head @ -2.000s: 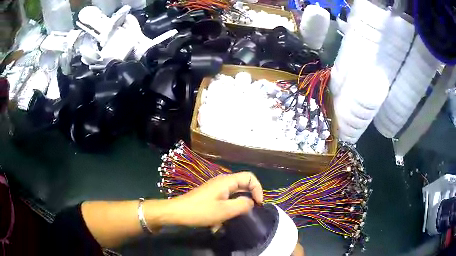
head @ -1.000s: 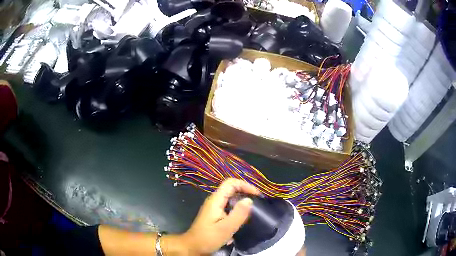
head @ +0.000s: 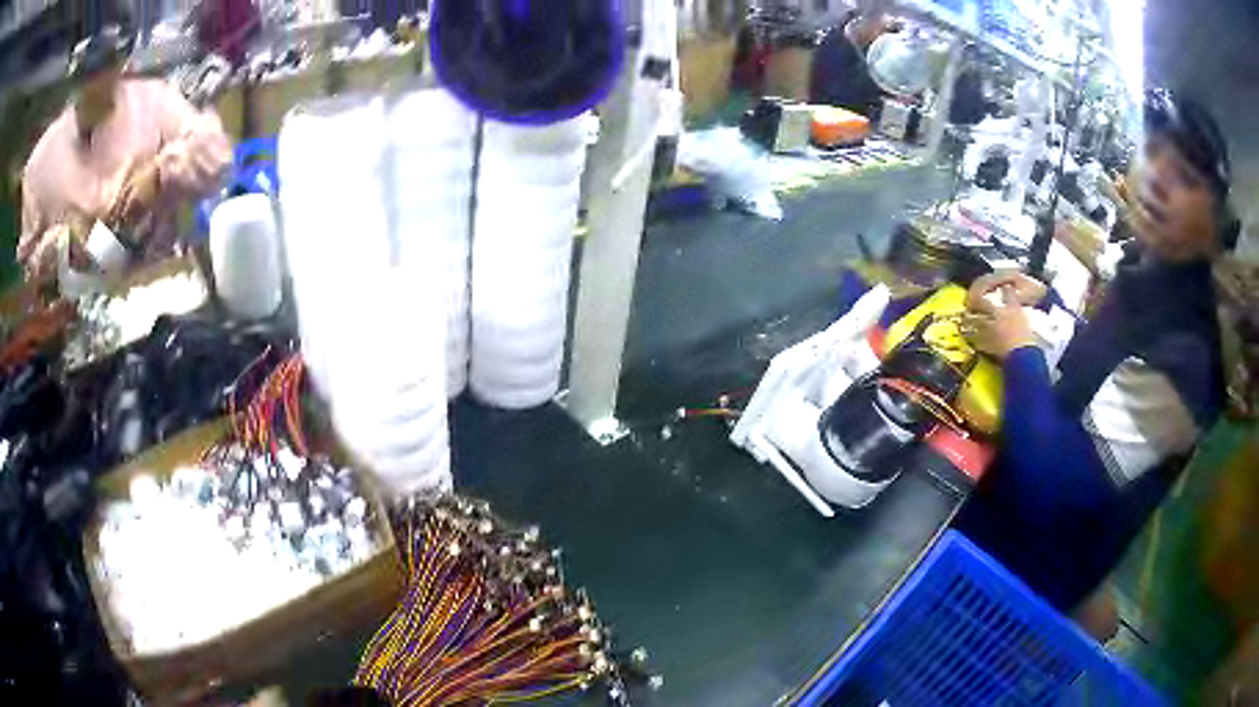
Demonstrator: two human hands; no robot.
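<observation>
A fanned bundle of red, yellow and purple wire leads with small end connectors lies on the dark green bench at the bottom. Left of it, a cardboard box holds small white caps and small white wired components. Red-orange wires rise at its back corner. Only a blurred sliver of what looks like my left hand shows at the bottom edge. A dark piece is cut off beside it. Whether the hand holds it cannot be told. My right hand is out of the picture.
Tall stacked white covers stand beside a pale metal post. Black shells are heaped at left. A white and black unit lies at right, near a person handling something yellow. A blue crate is lower right. Another person is back left.
The view has swung right and up. The box, wires and covers now lie further left. My left hand and the black and white part it held have nearly left the picture.
</observation>
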